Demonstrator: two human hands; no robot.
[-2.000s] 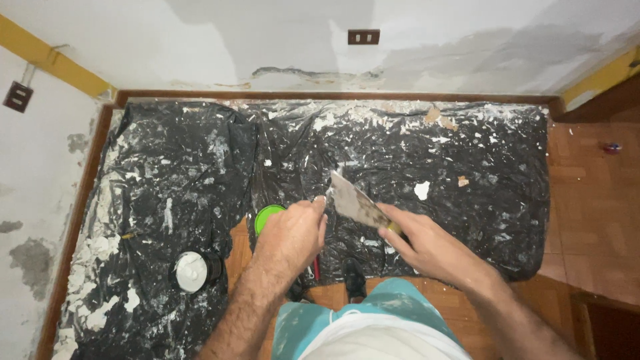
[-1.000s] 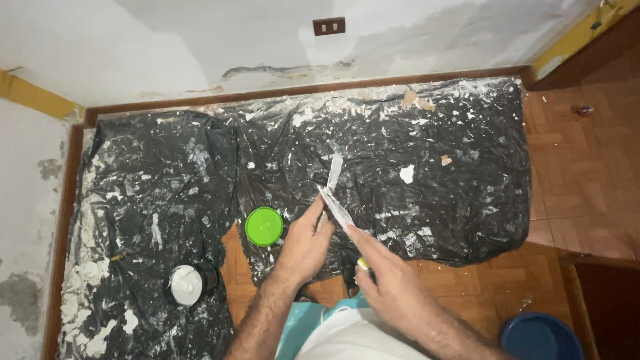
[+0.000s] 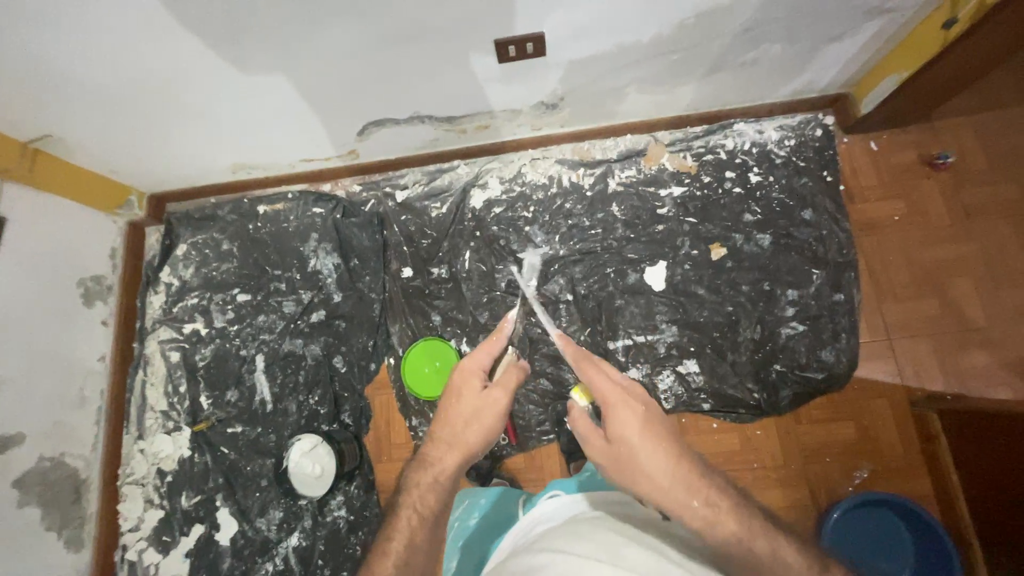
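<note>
Near the middle of the head view, my left hand [image 3: 480,392] grips a small putty knife [image 3: 520,316], its thin blade pointing up and away from me. My right hand [image 3: 628,416] holds a wider putty knife [image 3: 538,302] with a yellow-green handle, seen nearly edge-on. The two blades cross or meet near their ends, with white paste on them. A round green lid [image 3: 430,368] lies just left of my left hand. Farther left stands a dark tub of white filler [image 3: 310,466]. A red-handled thing [image 3: 512,430] lies partly hidden below my left hand.
Black plastic sheeting [image 3: 720,320], strewn with white flakes, covers the floor along the wall. The patched wall [image 3: 432,72] carries a brown outlet [image 3: 520,48] above a wooden baseboard [image 3: 480,154]. A blue basin [image 3: 888,536] stands at lower right on the parquet [image 3: 944,256].
The wider blade, seen broadside two seconds ago, has turned nearly edge-on. Both hands remain close together with their tools. The view has shifted, bringing the blue basin into sight.
</note>
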